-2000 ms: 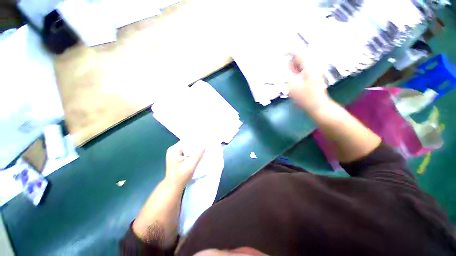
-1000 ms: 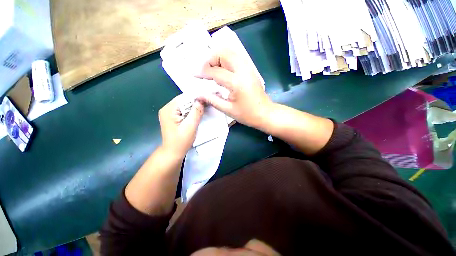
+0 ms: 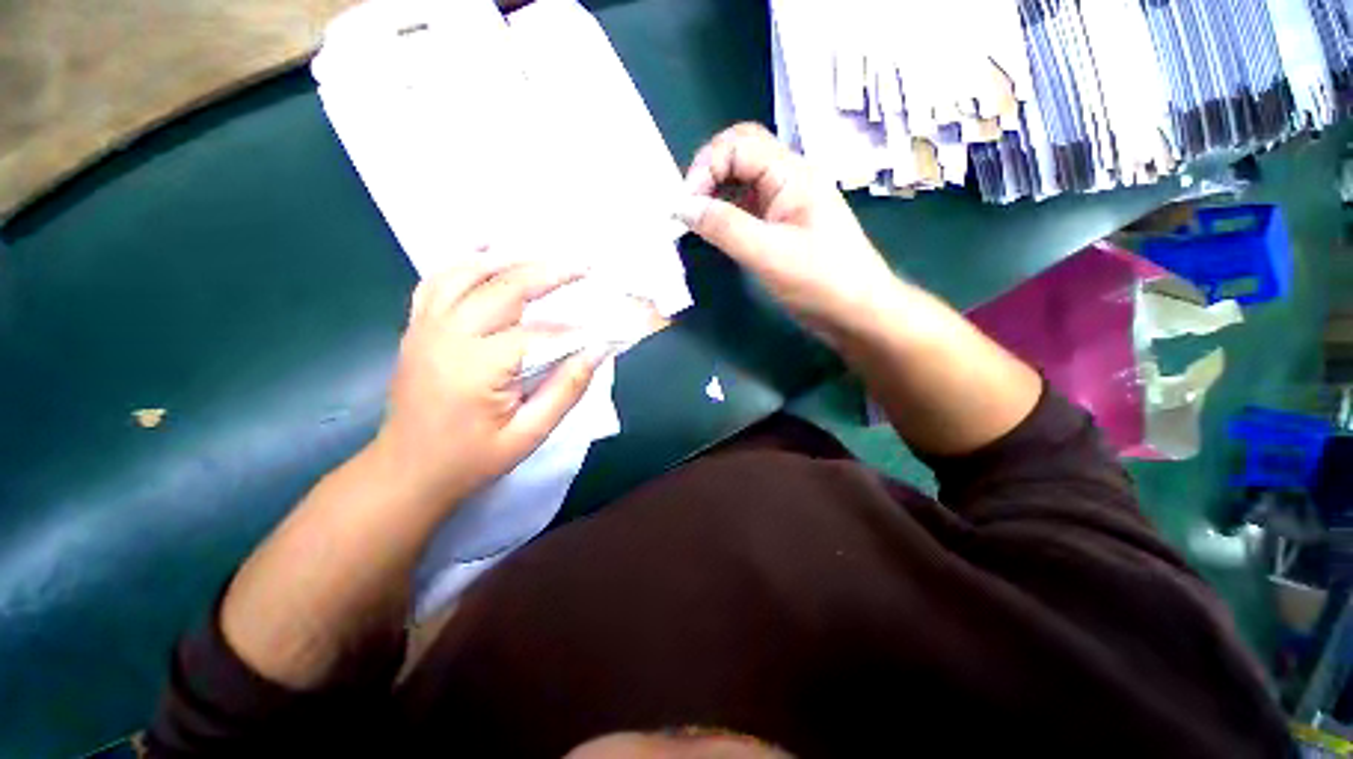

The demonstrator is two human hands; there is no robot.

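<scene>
A white flat box blank (image 3: 490, 163) lies in front of me, its rounded end with a small dark slot pointing away. My left hand (image 3: 482, 363) is on its near end and grips folded card layers between thumb and fingers; a brownish flap edge shows beside the fingertips. More white card (image 3: 512, 512) extends below this hand towards my body. My right hand (image 3: 779, 230) is at the blank's right edge, thumb and curled fingers close together. Glare hides whether its fingertips pinch the edge or a small bit.
A long row of stacked blanks (image 3: 1039, 89) stands at the upper right. A tan board (image 3: 134, 89) is at the upper left. Small scraps (image 3: 149, 418) lie on the green mat (image 3: 193, 312). A magenta bag (image 3: 1061, 334) and blue plastic stools (image 3: 1224, 252) are beyond the bench edge at right.
My right hand first came from the stack to the blank beside my left hand, and is now apart from it at the right edge. The view has shifted; the phone has left it.
</scene>
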